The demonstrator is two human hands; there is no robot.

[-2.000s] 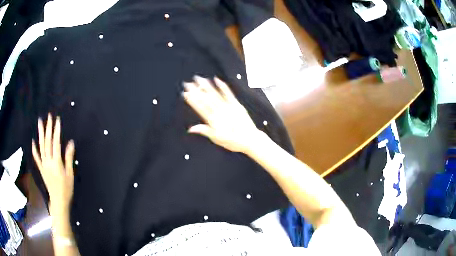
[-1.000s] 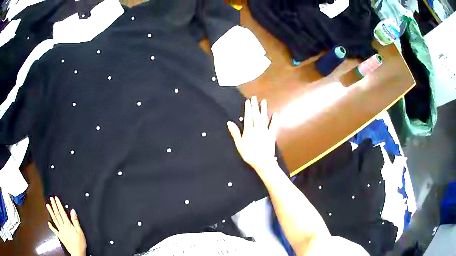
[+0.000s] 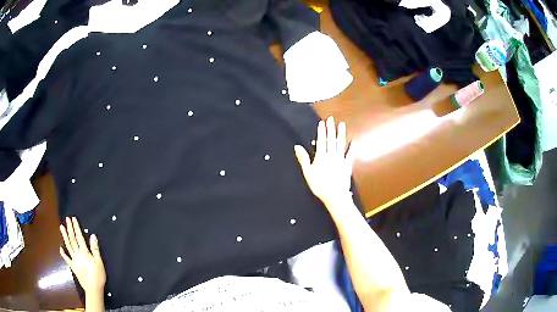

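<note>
A black garment with small white dots point(image 3: 183, 152) lies spread flat, its white collar point(image 3: 137, 19) at the top left. A white cuff point(image 3: 314, 67) lies at its upper right, and another white cuff point(image 3: 21, 183) shows at the left. My left hand point(image 3: 84, 259) rests flat on the lower left edge of the garment, fingers apart. My right hand point(image 3: 330, 167) lies flat on its right edge, fingers apart, holding nothing.
The brown table point(image 3: 421, 152) has a yellow edge. A navy thread spool point(image 3: 421, 85) and a pink spool point(image 3: 468, 95) lie at the upper right, near a black garment point(image 3: 391, 36). A green bag point(image 3: 528, 116) hangs at the corner. Black and blue garments point(image 3: 421, 237) lie below the table edge.
Since two seconds ago, my right hand has moved from the garment's middle to its right edge. My left hand has moved down along the left edge. The view has shifted slightly.
</note>
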